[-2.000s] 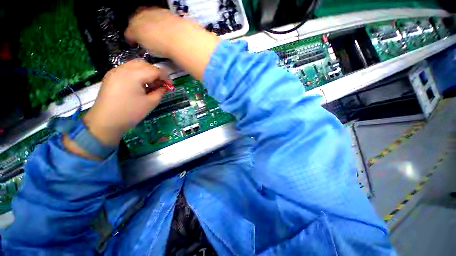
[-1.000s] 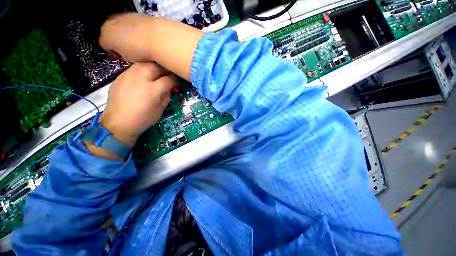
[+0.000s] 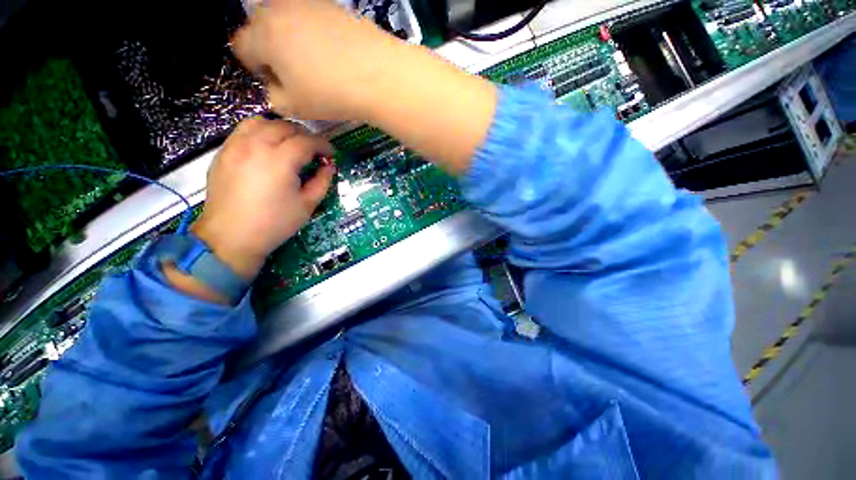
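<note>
A green circuit board point(image 3: 375, 220) lies between pale rails in front of me, partly covered by my hands and right forearm. My left hand point(image 3: 263, 187) is over the board's left part, fingers curled with a small dark and reddish piece between thumb and fingertips. My right hand point(image 3: 305, 61) is blurred, above the right edge of the dark bin of small capacitors with shiny leads point(image 3: 188, 108); its fingertips point left and down. Whether it holds anything cannot be made out.
A bin of green terminal blocks point(image 3: 56, 150) is at the left. A white tray point(image 3: 405, 21) with black parts is partly hidden behind my right hand. More boards point(image 3: 591, 80) lie along the rails point(image 3: 695, 108). A blue cord point(image 3: 113, 171) runs from my left wrist strap.
My right hand has moved right and up from over the capacitor bin, with its forearm swung right. My left hand stays over the board, and the red piece in it shows less.
</note>
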